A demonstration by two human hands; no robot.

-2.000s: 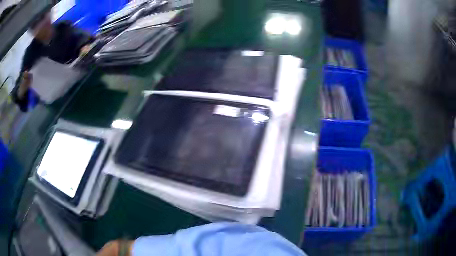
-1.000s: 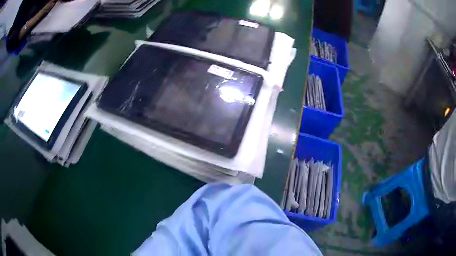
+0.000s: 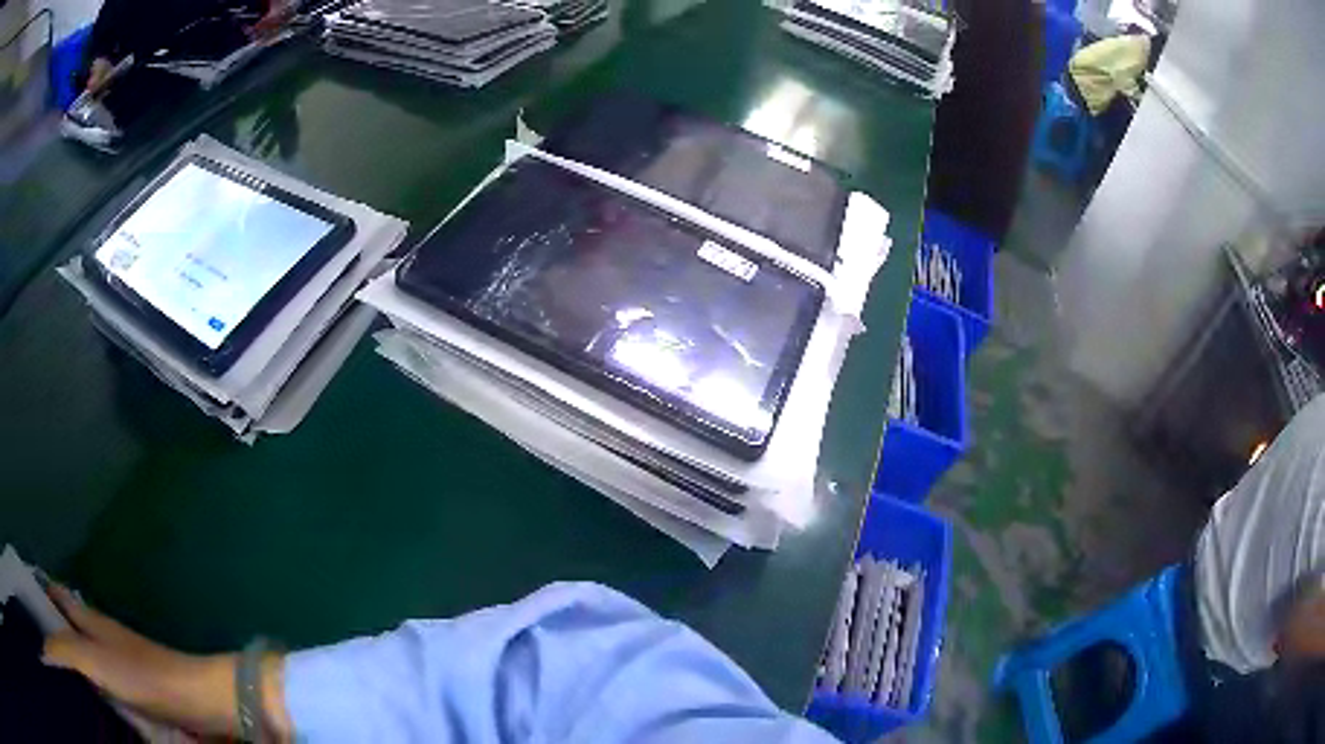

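Observation:
My right hand [image 3: 146, 676], in a blue sleeve, reaches left into the bottom left corner. Its fingers are on the pale edge [image 3: 32, 593] of a dark flat slab, probably a tablet, cut off by the frame. My left hand is not in view. A black tablet [image 3: 625, 298] with a barcode label and shiny film lies on a stack with white sleeves. Another dark tablet [image 3: 727, 182] lies just behind it. On the left, a tablet with a lit white screen [image 3: 218, 255] tops a smaller stack.
The glossy green table [image 3: 363, 509] bears more stacks at the back [image 3: 436, 37] and back right [image 3: 872, 37]. Blue crates [image 3: 930, 378] of sleeved items stand along its right side. A blue stool [image 3: 1112, 654] and a seated person [image 3: 1271, 552] are at right; another person's hands show top left.
The view has shifted, with the stacks first higher, then lower and further right. My right hand has come into clearer view at bottom left. The lit screen now shows small text.

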